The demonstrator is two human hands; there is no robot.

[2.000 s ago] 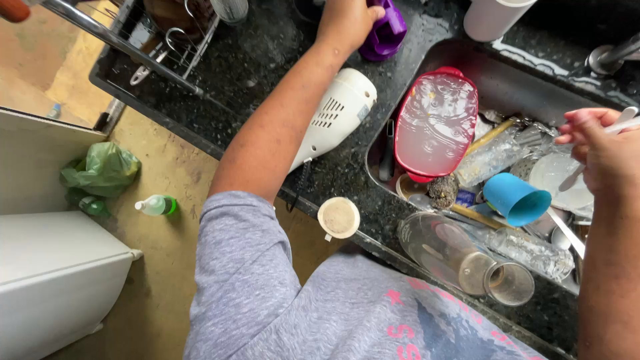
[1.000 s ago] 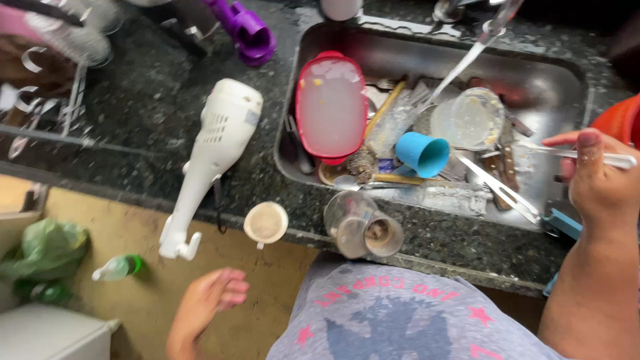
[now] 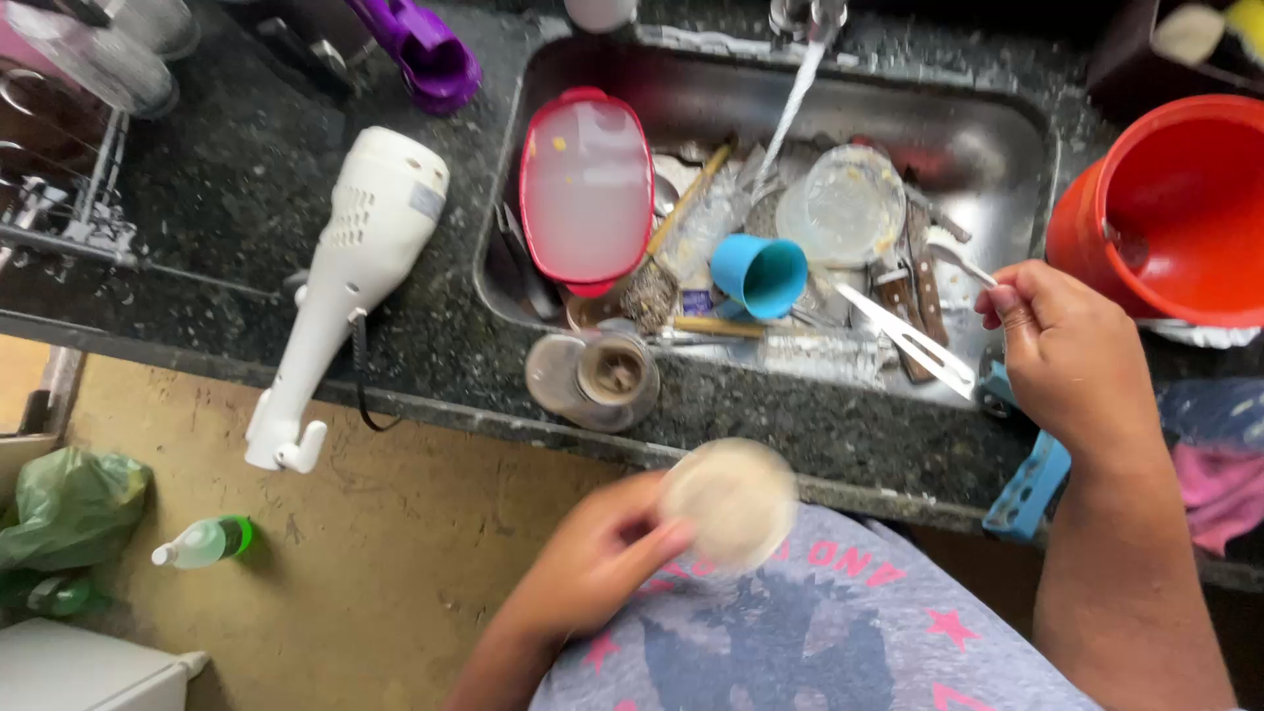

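My left hand (image 3: 602,553) grips a small round cup (image 3: 731,504) with beige contents, blurred, in front of my shirt. Between the fingertips of my right hand (image 3: 1066,346) is a white plastic utensil (image 3: 963,259), held over the sink's right side; its far end looks like a spoon or fork. Water runs from the faucet (image 3: 810,15) into the steel sink (image 3: 987,138). In the sink are a red-rimmed container (image 3: 588,188) with cloudy liquid, a blue cup (image 3: 758,276), a clear plastic tub (image 3: 844,207), a white slotted utensil (image 3: 908,341) and wooden-handled knives (image 3: 923,296).
A clear jar (image 3: 592,380) lies at the counter's front edge. A white hand-held appliance (image 3: 365,227) with a black cord lies left of the sink, near a purple plastic thing (image 3: 430,59). An orange-red bucket (image 3: 1175,207) stands right. A bottle (image 3: 204,541) and green bag (image 3: 74,509) are on the floor.
My left hand reached to the purple thing, then came back toward my body. It has taken up the round cup from the counter edge. My right hand still holds the white utensil.
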